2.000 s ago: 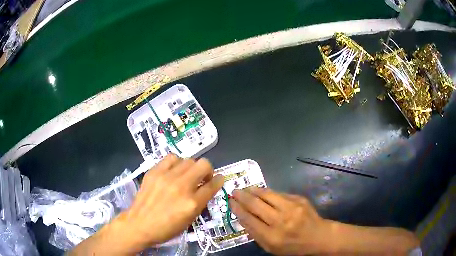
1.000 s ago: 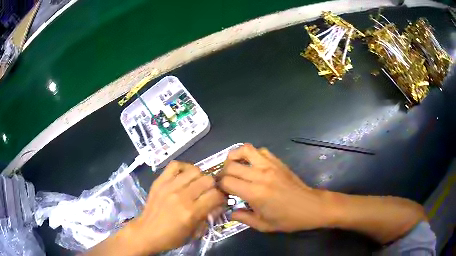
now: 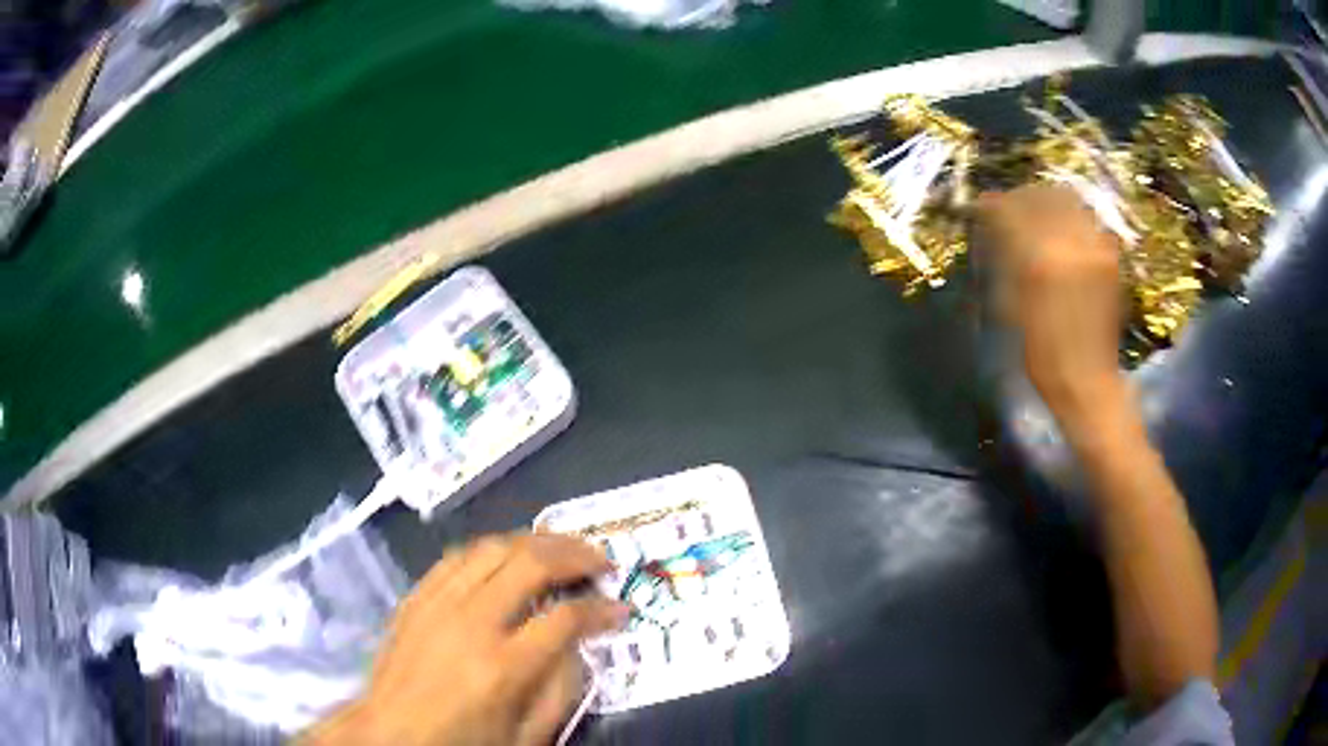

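Observation:
A white open socket housing (image 3: 736, 627) lies on the dark mat in front of me, with a brass strip along its upper edge and coloured wires inside. My left hand (image 3: 503, 619) is at its left edge, fingers over the rim; its fingertips partly hide the inside, so I cannot tell what they pinch. My right hand (image 3: 1052, 270) is blurred, over the brass contact assemblies (image 3: 1165, 277) at the upper right; whether it holds one cannot be told.
A second housing (image 3: 539, 401) with a green circuit board lies at upper left, a brass strip (image 3: 382, 299) beside it. Its white cord runs into a clear plastic bag (image 3: 248, 627). A thin black rod (image 3: 896, 465) lies right of centre. The green belt (image 3: 481, 131) curves behind a pale rail.
My right hand has left the near housing and moved up and right to the brass pile. My left hand stays at the housing, which now shows more of its inside. The view has shifted.

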